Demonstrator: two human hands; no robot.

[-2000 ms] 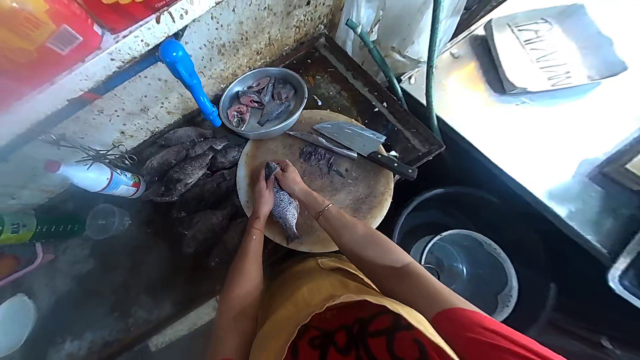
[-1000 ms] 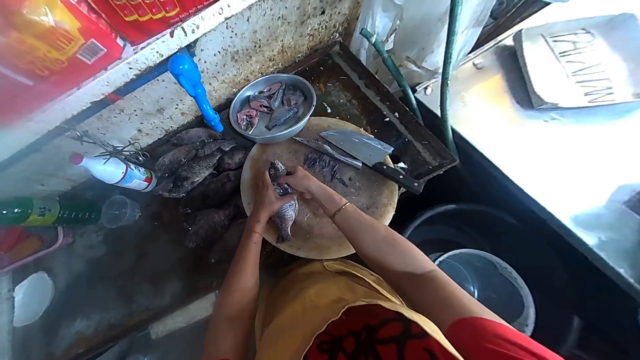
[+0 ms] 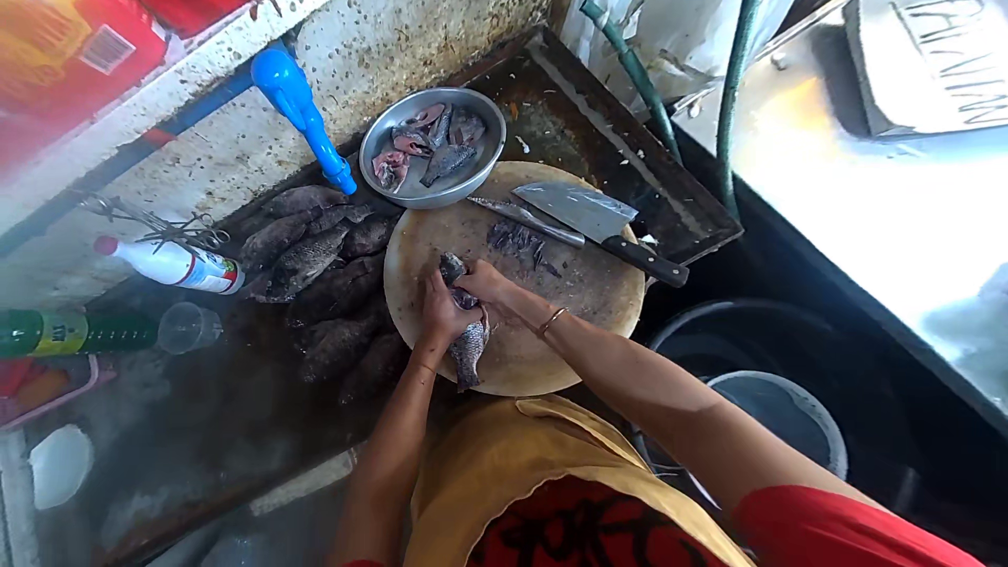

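A scaled fish (image 3: 470,346) lies over the left part of the round cutting board (image 3: 567,370), its tail toward me. Around its middle my left hand (image 3: 446,311) is closed. My right hand (image 3: 486,285) touches the fish near its head; its fingertips are partly hidden, and I cannot tell whether they grip. On the board, a cleaver (image 3: 579,209) with a black handle lies beside a narrow metal tool (image 3: 528,220), perhaps a knife. Dark fins or scraps (image 3: 520,242) are right of my hands. Cut fish pieces fill part of a metal bowl (image 3: 494,157) behind the board.
Several whole dark fish (image 3: 311,256) are piled left of the board. Beyond them lie a white bottle (image 3: 177,266), a green bottle (image 3: 118,332) and a clear cup (image 3: 189,328). A blue plastic object (image 3: 303,110) hangs at the wall. Right are a bucket (image 3: 827,425) and a green hose (image 3: 732,102).
My right hand has shifted slightly along the fish, and the fish's tail has turned to point more straight toward me than two seconds ago. The cleaver still lies in place.
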